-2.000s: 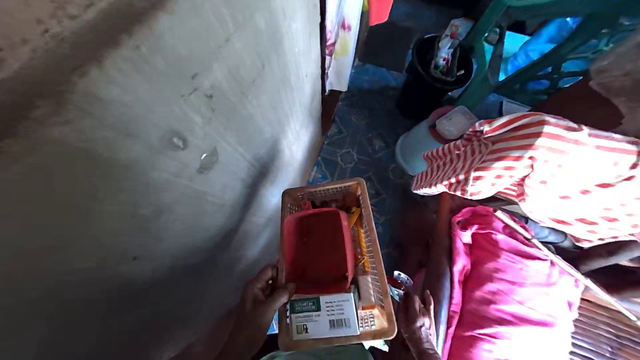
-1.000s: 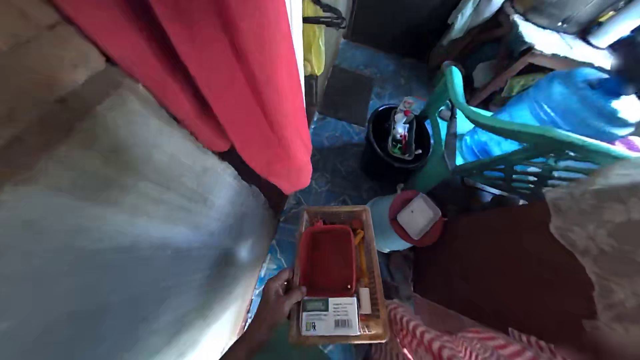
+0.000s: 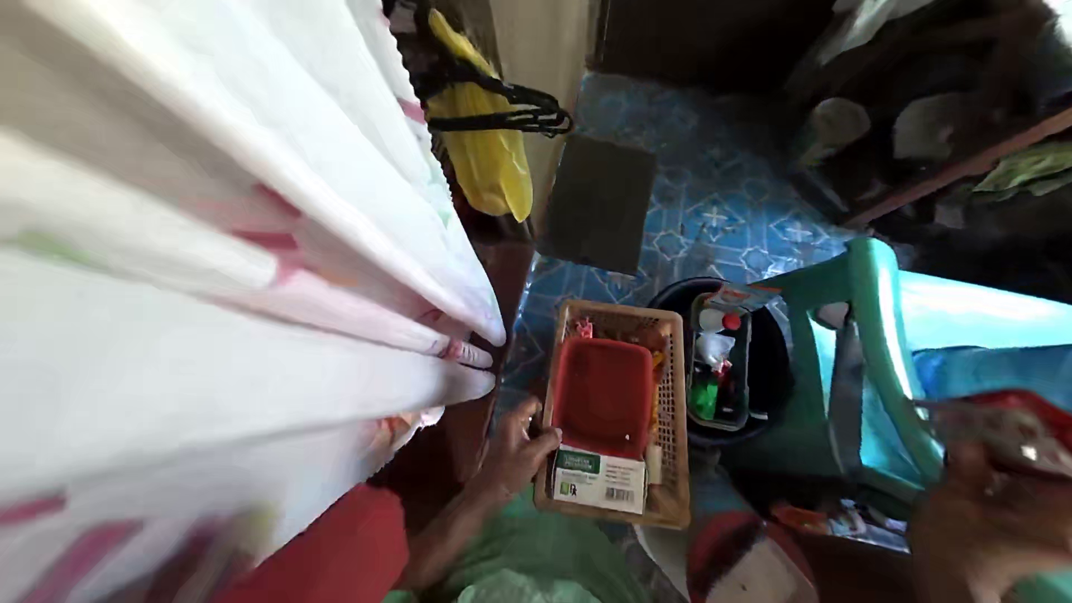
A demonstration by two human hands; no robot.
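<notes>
My left hand (image 3: 521,452) grips the left rim of an orange-brown plastic basket (image 3: 677,402). Inside the basket lie a red plastic tray (image 3: 605,394), a white and green box (image 3: 599,480) bearing writing, and small yellow and red items along the edges. At the far right, my right hand (image 3: 988,519) is blurred and holds a clear and red item (image 3: 1005,427), possibly a plastic packet. It is beside the green plastic chair (image 3: 879,335), apart from the basket.
A black bucket (image 3: 770,377) with a container of small items in it stands right of the basket. White patterned curtain (image 3: 251,335) fills the left. A yellow plastic bag (image 3: 486,151) hangs ahead over the blue tiled floor (image 3: 712,218). A red-lidded container (image 3: 737,561) is below.
The view has moved forward past the wall and red curtain. My right hand, out of sight one second ago, is now at the far right with an item. My left hand still holds the basket.
</notes>
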